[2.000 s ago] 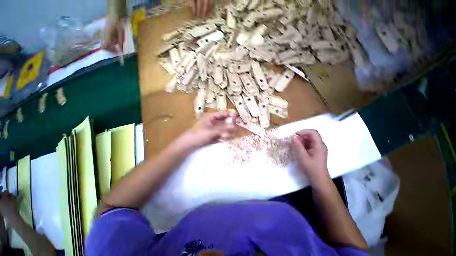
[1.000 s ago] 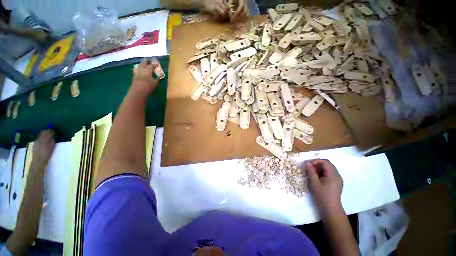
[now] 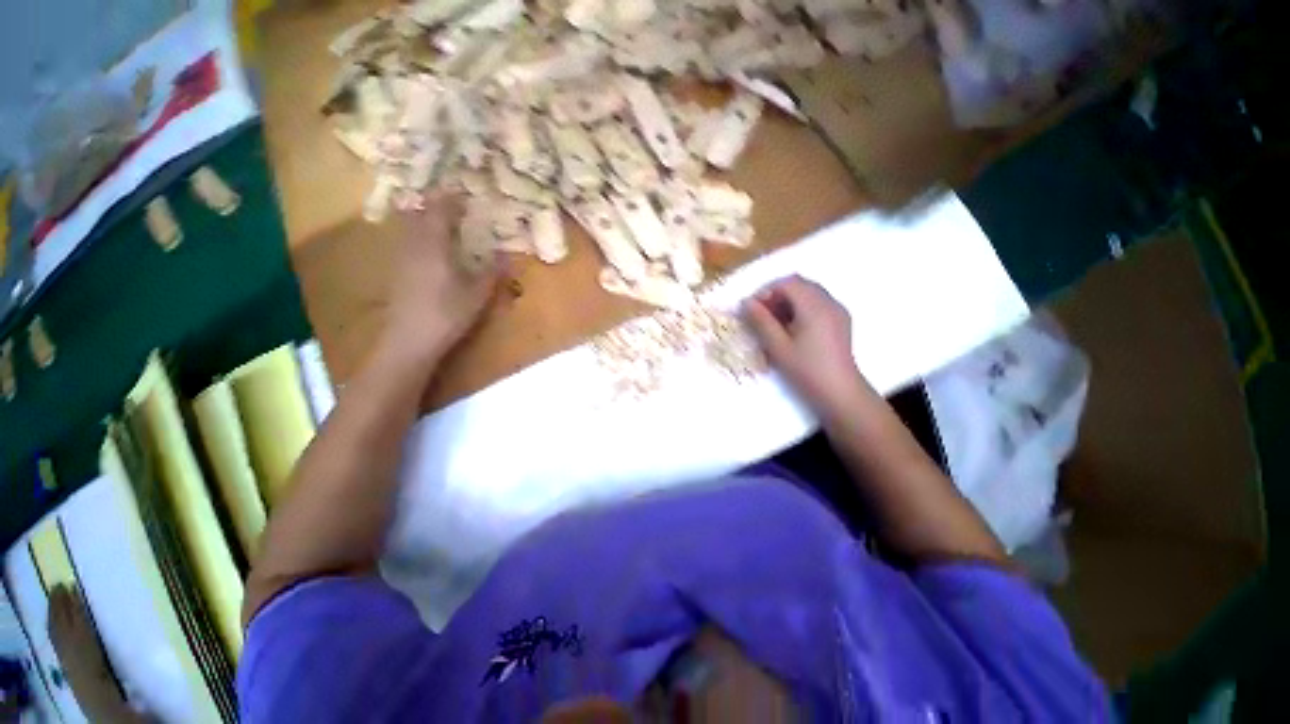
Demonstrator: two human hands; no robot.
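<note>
Beige flat housings (image 3: 587, 156) with dark holes lie heaped on a brown cardboard sheet (image 3: 333, 269). Tiny pinkish and tan fittings (image 3: 658, 351) lie scattered on a white sheet (image 3: 538, 450) in front of me. My left hand (image 3: 450, 283) is blurred and reaches to the near left edge of the heap; its fingertips are over the housings, and whether it grips one cannot be told. My right hand (image 3: 799, 328) rests at the right edge of the fittings with thumb and fingertips together; anything tiny between them cannot be made out.
Several housings (image 3: 163, 222) lie spaced on the green surface (image 3: 99, 304) at left. Yellow-edged boards (image 3: 198, 488) stand at lower left, near another person's hand (image 3: 71, 622). A crumpled white bag (image 3: 1012, 410) and an open carton (image 3: 1174, 467) are at right. A clear bag (image 3: 1026, 71) lies beside the heap.
My left hand has moved from the green surface, where it held a housing, to the heap's near left edge. My right hand stays by the fittings. The view has shifted.
</note>
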